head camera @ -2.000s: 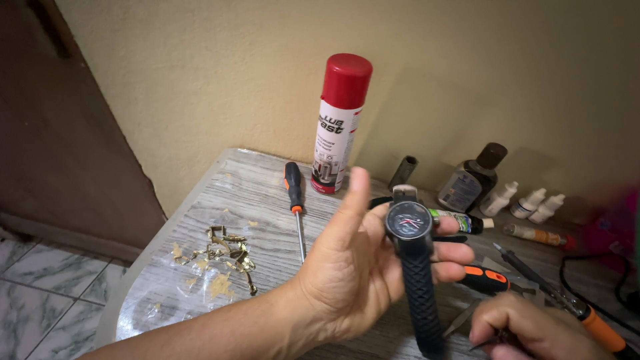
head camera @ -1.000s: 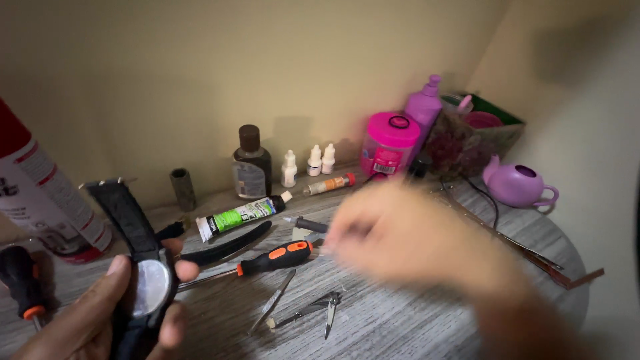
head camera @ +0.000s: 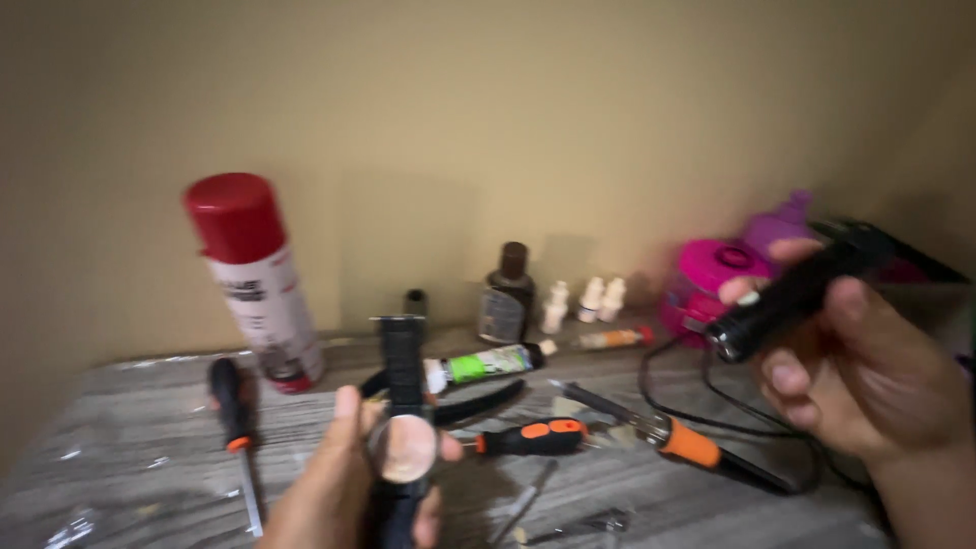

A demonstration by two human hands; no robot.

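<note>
My left hand (head camera: 343,473) grips a wristwatch (head camera: 406,448) at the lower middle, its shiny metal back facing me and its black strap (head camera: 401,358) running up and down. At the right, raised above the table, my right hand (head camera: 846,358) is closed around a short black cylinder (head camera: 793,297) that looks like a small flashlight, one end pointing left and down. Between the hands lie a screwdriver with a black and orange handle (head camera: 534,437) and a soldering iron with an orange grip (head camera: 690,442). A curved black strap piece (head camera: 484,402) lies behind the screwdriver.
A red-capped spray can (head camera: 255,282) stands at the left, near another screwdriver (head camera: 232,412). Along the wall are a dark bottle (head camera: 507,297), small white dropper bottles (head camera: 591,299), a green-labelled tube (head camera: 488,364) and a pink container (head camera: 713,282). A black cable (head camera: 732,423) loops at the right. Tweezers (head camera: 526,499) lie in front.
The watch showed its dial two seconds ago; now its back faces me. My right hand, blurred over the table a second ago, now holds the black cylinder at the right. The view has shifted.
</note>
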